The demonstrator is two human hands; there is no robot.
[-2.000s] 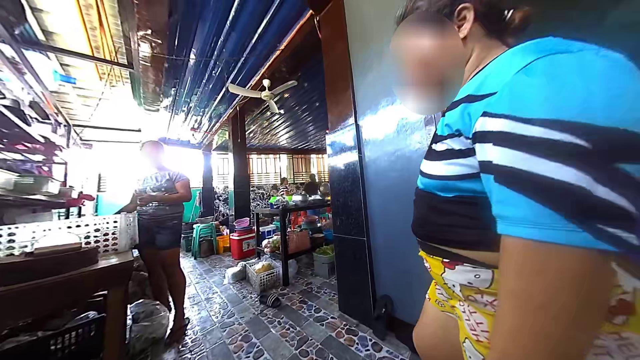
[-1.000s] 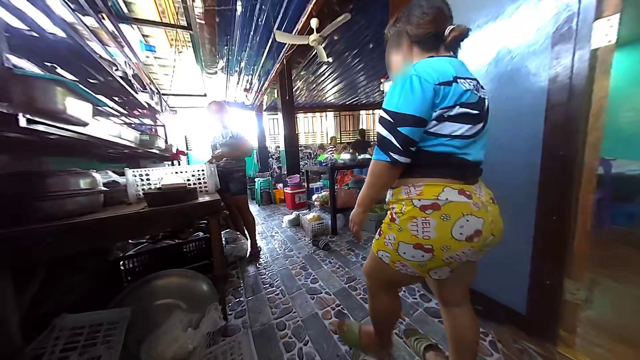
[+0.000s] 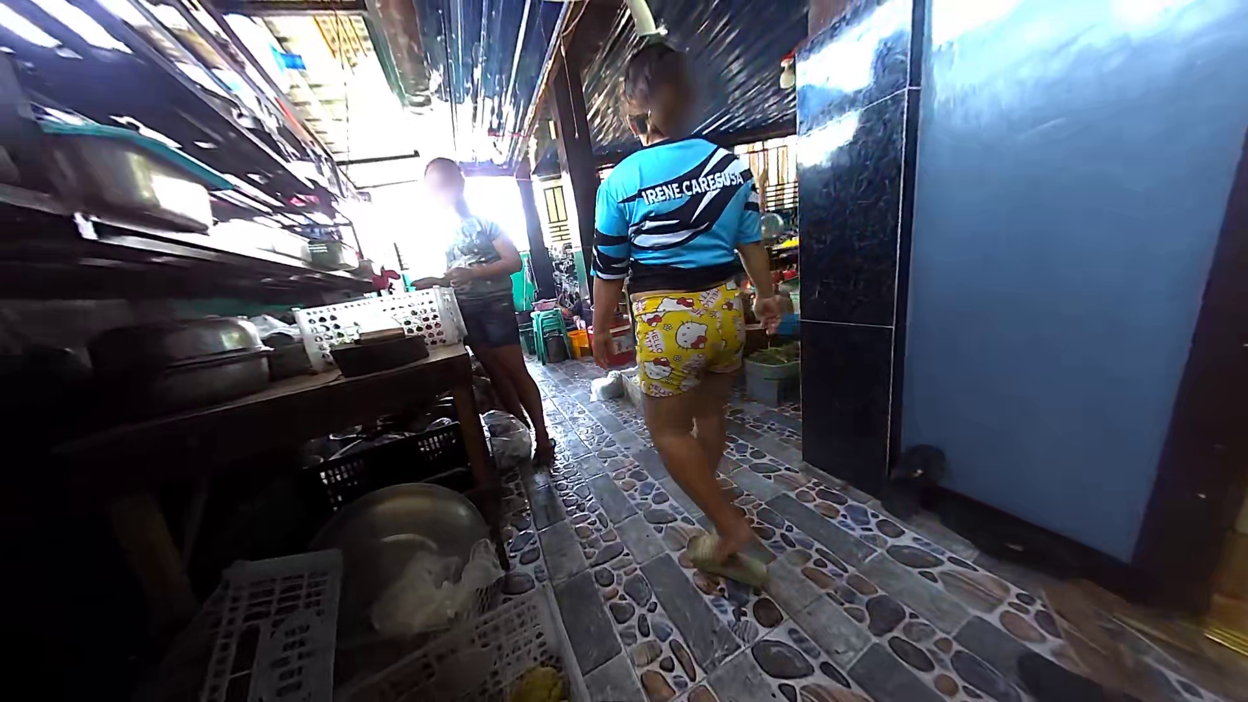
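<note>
Neither my left hand nor my right hand shows in the head view. At the left, a wooden table (image 3: 292, 395) bears lidded metal pots (image 3: 185, 356), a dark shallow pan (image 3: 378, 355) and a white perforated plastic basket (image 3: 322, 327). Below it lie a large round metal basin (image 3: 366, 517) with a whitish plastic bag (image 3: 419, 595) in it and white plastic crates (image 3: 278, 614). A dark perforated crate (image 3: 390, 468) stands behind the basin.
One person (image 3: 682, 234) in a blue shirt and yellow shorts walks ahead, back turned. Another person (image 3: 483, 263) stands beyond the table's end. Metal shelving (image 3: 195, 249) runs along the left. A black-tiled pillar (image 3: 848, 273) and blue-grey wall panel (image 3: 1043, 273) flank the patterned tile floor (image 3: 643, 595).
The person in the blue shirt has moved from close at the right to farther ahead, now with the back turned. The view has turned, with more of the left-hand table and floor showing.
</note>
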